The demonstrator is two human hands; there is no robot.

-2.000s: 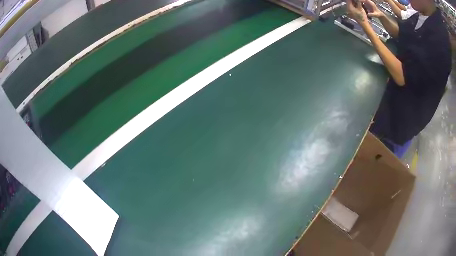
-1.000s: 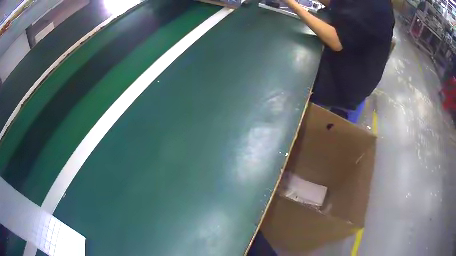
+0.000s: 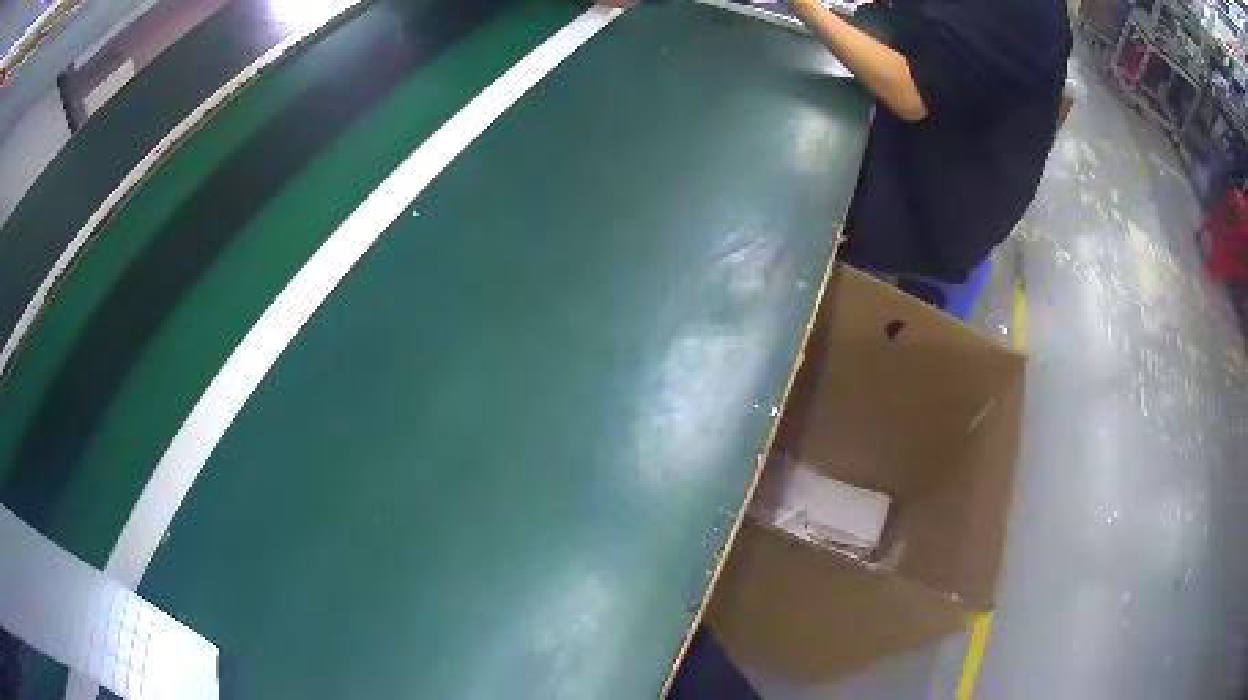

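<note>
Neither of my hands is in the picture. The label liner strip (image 3: pixel 69 599) hangs in at the lower left, a white band with rows of small pale labels near its end. Its end lies over the green-topped bench (image 3: pixel 452 369) and crosses the bench's white stripe. What holds the strip is not in view. A dark piece, perhaps my clothing, shows at the bottom edge beside the bench.
An open cardboard carton (image 3: pixel 944 397) with white scraps (image 3: pixel 838 509) inside stands on the floor against the bench's right edge. Another person (image 3: pixel 958 137) in dark clothes works at the far end. A red stool (image 3: pixel 1225 235) shows at the far right.
The view has swung to the right and down, so the strip sits lower at the left and the carton shows more fully. The other person's hands have left the picture's top edge.
</note>
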